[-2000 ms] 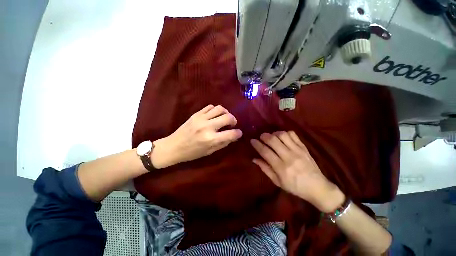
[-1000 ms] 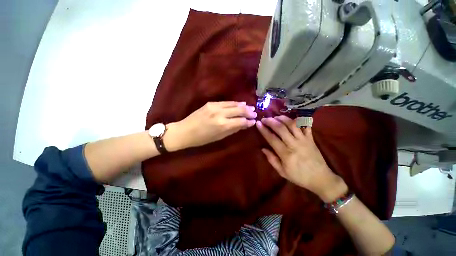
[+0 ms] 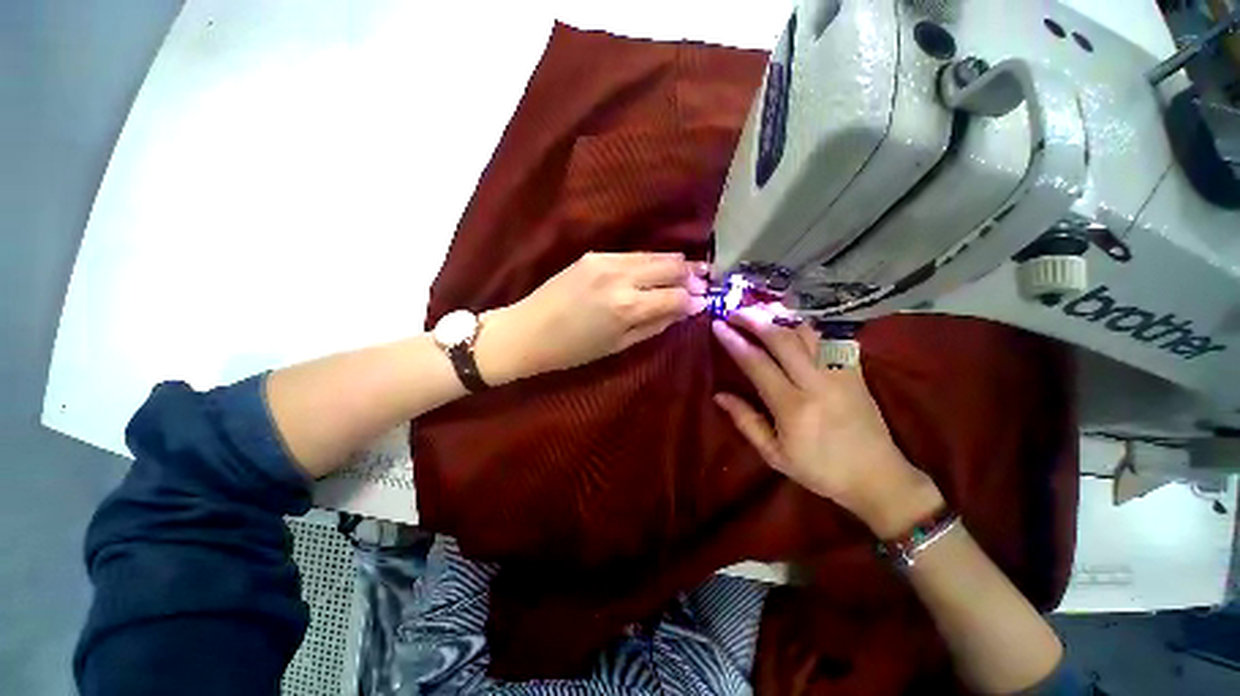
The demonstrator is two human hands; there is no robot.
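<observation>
The red-brown ribbed cloth (image 3: 585,462) lies over the machine bed and hangs past the table's front edge. The white sewing machine head (image 3: 870,150) stands over it, with a bright violet-white needle light (image 3: 730,294). My left hand (image 3: 612,310) is just left of the needle area, its fingertips together on the cloth; whether they pinch a fold is hard to tell. My right hand (image 3: 813,415) lies palm down on the cloth, just in front of the needle, fingers spread and fingertips near the light. The needle and presser foot are lost in the glare.
The white table (image 3: 272,204) extends to the left and behind the cloth. Ruler-like marks (image 3: 381,471) show at its front edge. A pale tension dial (image 3: 1051,277) is on the machine head. A small tan piece (image 3: 1129,479) lies right of the bed. Striped clothing (image 3: 680,639) shows below the cloth.
Both hands have moved forward with the cloth, from in front of the needle to right beside it. The cloth's far edge has shifted, and the view has turned slightly around the machine.
</observation>
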